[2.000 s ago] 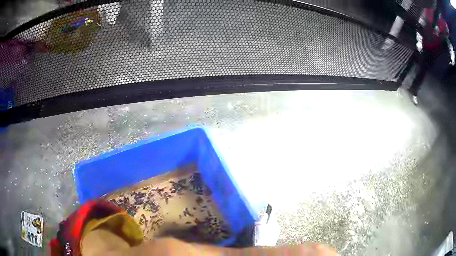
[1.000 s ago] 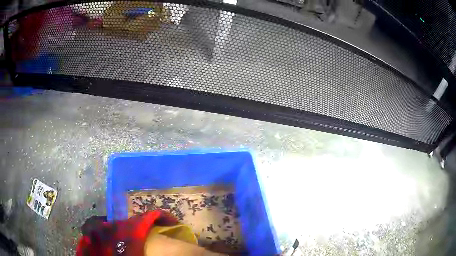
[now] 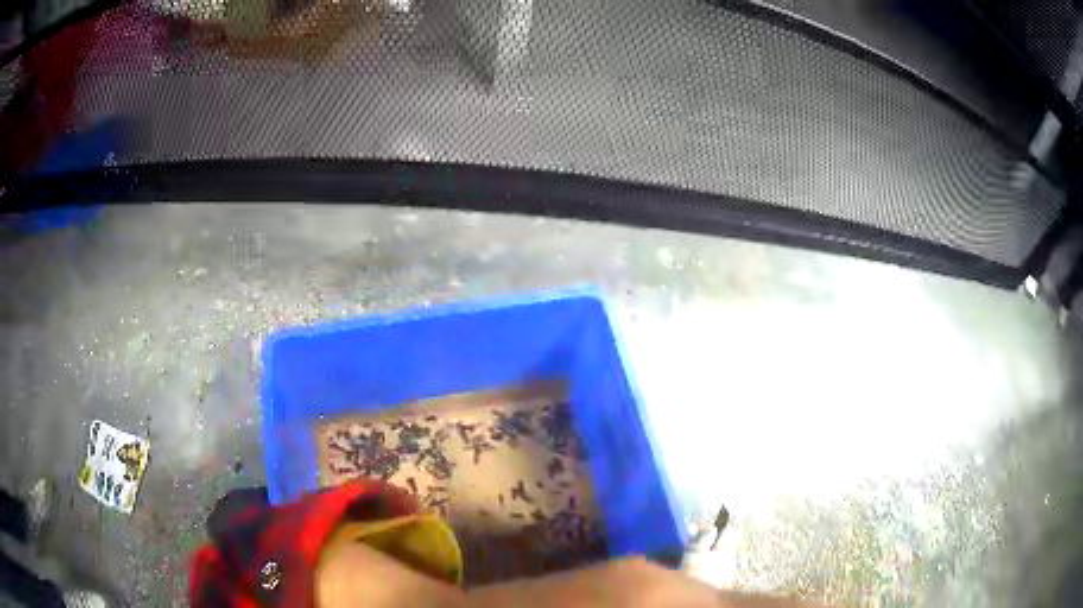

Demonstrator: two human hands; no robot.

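Note:
A blue bin (image 3: pixel 439 347) stands on the floor in front of me. Several small dark parts (image 3: pixel 523 420) lie scattered on its tan liner (image 3: pixel 487 480). A bare forearm (image 3: pixel 380 578) comes out of a red-and-black checked sleeve (image 3: pixel 279 540) with a yellow inner cuff, over the bin's near left part. Bare skin, apparently my left hand (image 3: pixel 629 584), runs along the bottom edge; its fingers cannot be made out. A blurred white shape, perhaps my gloved right hand (image 3: pixel 705 558), is at the bin's near right corner, with a small dark thing (image 3: pixel 720 525) sticking up from it.
A long black mesh panel (image 3: pixel 570 131) spans the view beyond the bin, its dark lower border (image 3: pixel 475 188) above the floor. A printed card (image 3: pixel 115 466) lies on the floor at left. Behind the mesh are a blurred red-clad person (image 3: pixel 48 83) and a blue item (image 3: pixel 74 160).
The view has shifted, so the bin sits further right than two seconds ago and higher than one second ago. The sleeve remains over its near left part. The mesh panel's tilt in view has changed.

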